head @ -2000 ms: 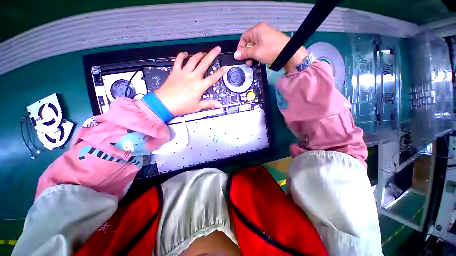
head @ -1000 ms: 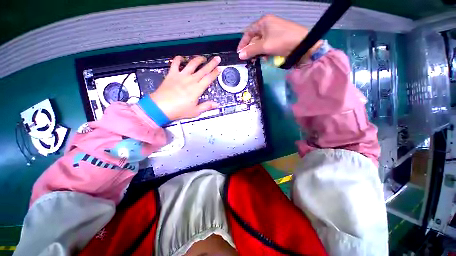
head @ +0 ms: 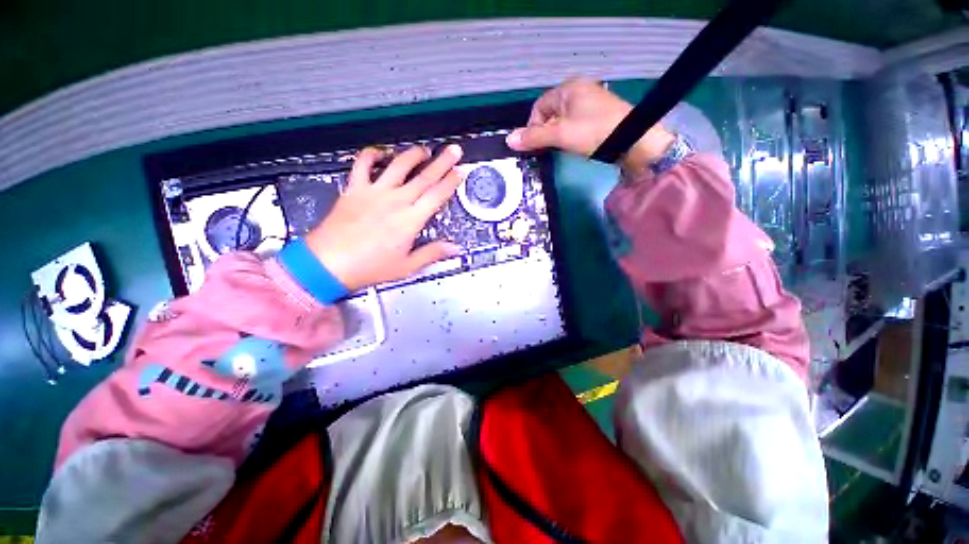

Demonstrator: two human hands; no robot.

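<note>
An open laptop base [head: 468,308] lies in front of me, black-edged, with its silvery half nearest me. My left hand [head: 388,218] rests with spread fingers over the motherboard [head: 452,228] and covers part of it. One cooling fan [head: 487,191] sits at the base's upper right, and another fan [head: 228,226] sits at its upper left, partly behind my sleeve. My right hand [head: 568,119] is at the upper right edge of the base, thumb and index fingertips together. Whether something tiny is between them cannot be told.
Spare fans [head: 80,303] with thin black leads lie at the left. A black strap [head: 691,80] crosses by my right wrist. A pale disc [head: 691,128] is partly hidden behind my right arm. Clear blister trays [head: 792,181] stand at the right. A grey ribbed strip [head: 319,90] runs behind.
The whole view has shifted, with the base lower and more to the left in the picture. My left hand stays over the motherboard. My right fingertips have come close to the base's upper edge.
</note>
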